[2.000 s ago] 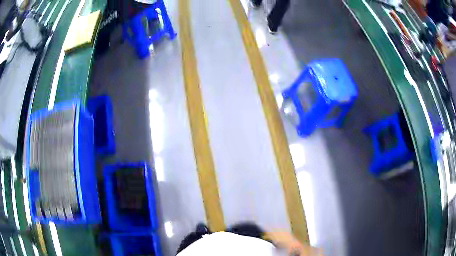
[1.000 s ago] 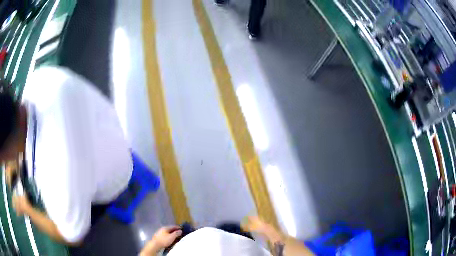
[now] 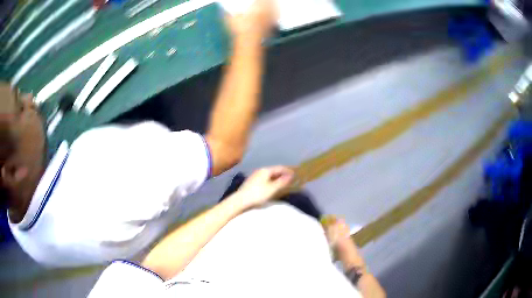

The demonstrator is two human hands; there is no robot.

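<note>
My left hand (image 3: 269, 181) is in front of my waist, blurred, with its fingers curled; I cannot see anything in it. My right hand (image 3: 337, 230) is low at my right side, also blurred, with yellow on its fingertips. A small white patch shows beside it; I cannot tell whether the hand holds it. Neither hand touches the bench. The green bench (image 3: 192, 52) curves across the top left, with two white strips (image 3: 111, 85) lying side by side near its edge.
A person in a white shirt (image 3: 116, 192) is close at my left, one arm reaching to a white flat item (image 3: 306, 13) on the bench. Small pale pieces lie on the bench. Yellow lines (image 3: 385, 132) cross the grey floor. Blue stools (image 3: 506, 169) show at the right.
The view has swung left, bringing the bench and the person closer. The person's arm now reaches onto the bench. My left hand is more fully in view.
</note>
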